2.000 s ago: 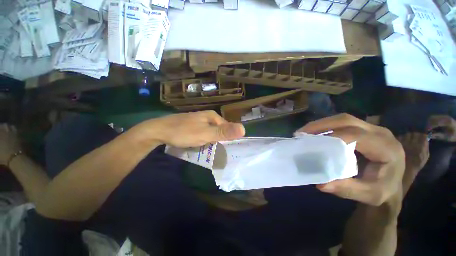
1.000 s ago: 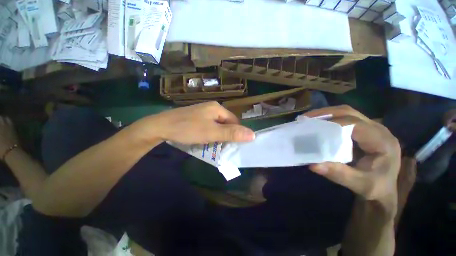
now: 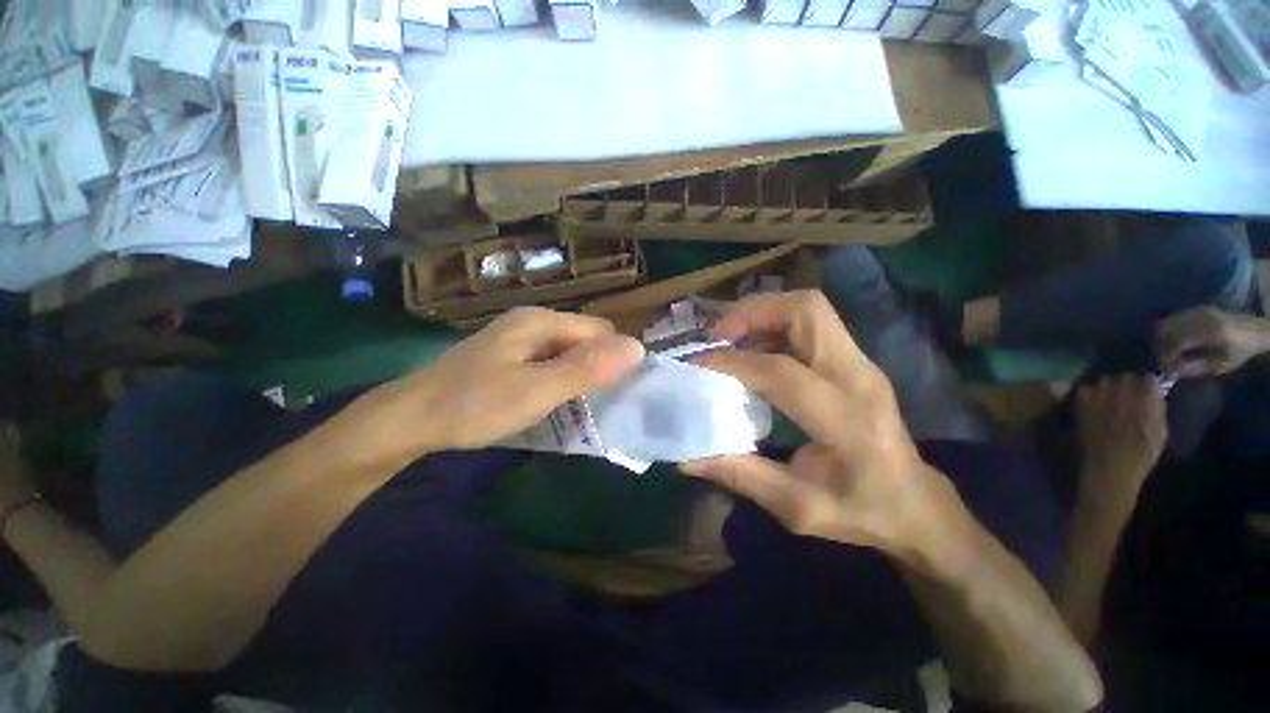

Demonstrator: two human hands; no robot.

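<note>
My left hand (image 3: 522, 365) holds a small printed carton (image 3: 574, 426), mostly hidden under its palm and fingers, with a white flap at the open end. My right hand (image 3: 822, 432) grips a white wrapped piece (image 3: 683, 410) with a grey patch showing through. The wrapped piece is partly inside the open end of the carton, and its outer part still shows. My left thumb rests on top where the two meet. Whether the wrap is a leaflet or a pouch, I cannot tell.
Printed cartons (image 3: 318, 139) and folded leaflets (image 3: 171, 195) are heaped at the upper left. Below the white-covered table (image 3: 655, 95) are a divider tray (image 3: 745, 216) and a small parts tray (image 3: 443, 283). Another person's hands (image 3: 1123, 429) are at the right.
My right hand has moved left toward my left hand, and much less of the white piece shows outside the carton. The view has shifted, so the table and trays appear further left.
</note>
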